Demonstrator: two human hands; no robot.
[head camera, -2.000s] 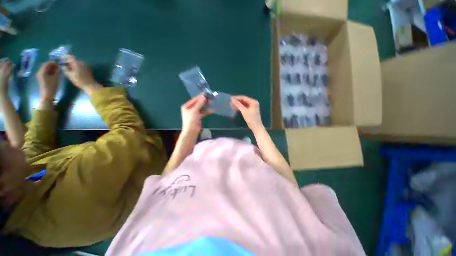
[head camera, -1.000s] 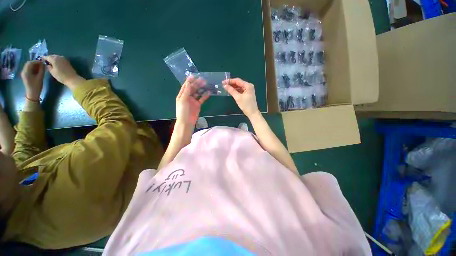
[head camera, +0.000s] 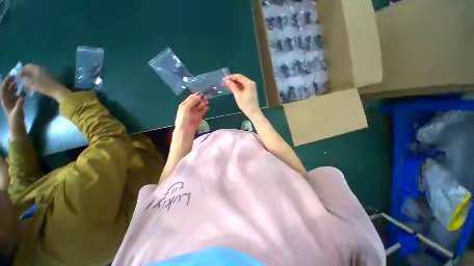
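My right hand (head camera: 242, 91) pinches the upper right corner of a clear zip-lock bag (head camera: 210, 83). My left hand (head camera: 192, 110) is at this bag's lower left edge, its fingers curled; whether they grip the bag is hard to tell. A second clear bag (head camera: 169, 70) lies on the table up and left of it, and the two overlap at one end. Small dark parts show faintly near the overlap. Another bag with a dark part (head camera: 89, 67) lies apart on the table farther left.
An open shipping carton (head camera: 356, 44) at the table's right edge holds rows of packed bags (head camera: 296, 44); its near flap (head camera: 325, 117) folds outward. A neighbouring worker's mustard sleeve (head camera: 99, 114) and hands are at left. A blue rack (head camera: 403, 176) stands at right.
The camera view has shifted, so table and carton sit farther left and higher. My left hand has moved from over the bags to their lower edge. The neighbour's hands have moved.
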